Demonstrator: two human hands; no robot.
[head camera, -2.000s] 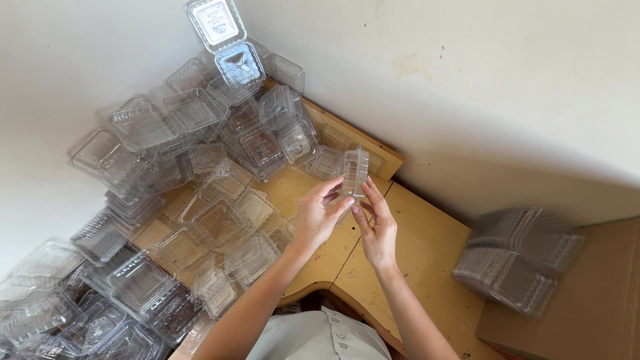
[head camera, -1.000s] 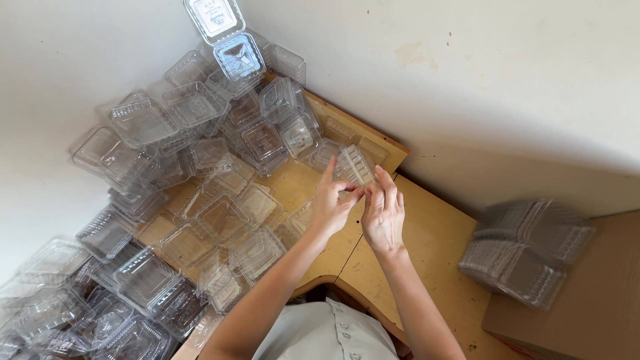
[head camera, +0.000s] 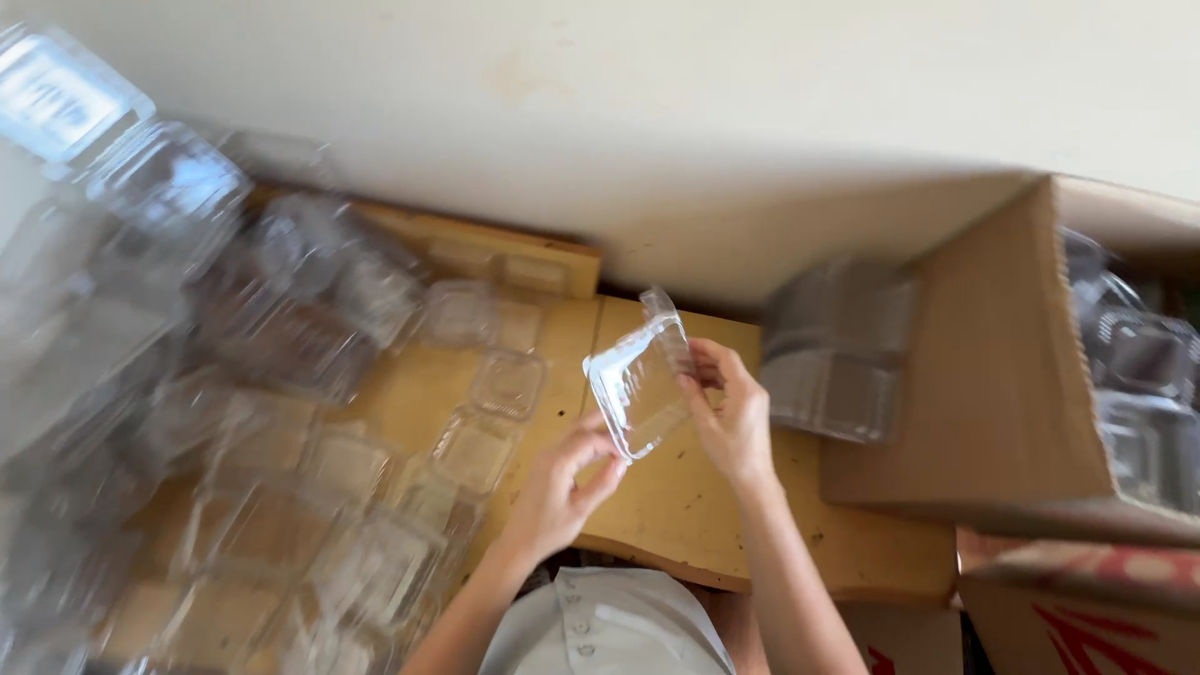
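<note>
A clear plastic clamshell container (head camera: 647, 380), tilted, is held up in front of me above the yellow wooden table (head camera: 680, 506). My left hand (head camera: 572, 478) grips its lower left edge between thumb and fingers. The right side of it is pinched by my right hand (head camera: 731, 403). Left of my hands, many clear clamshell containers (head camera: 506, 384) lie spread and heaped on the table; those at the far left are blurred. Beyond my right hand stands a nested stack of clear containers (head camera: 830, 384).
A large open cardboard box (head camera: 966, 375) stands at the right with several clear containers (head camera: 1148, 356) inside. Another cardboard box (head camera: 1087, 628) with red markings sits lower right. The pale wall (head camera: 750, 94) runs behind the table, and a wooden board (head camera: 478, 244) lies along its back edge.
The view has swung right, bringing the open box and its contents into sight. Both hands still hold a clear container, now tilted differently and held with the hands farther apart.
</note>
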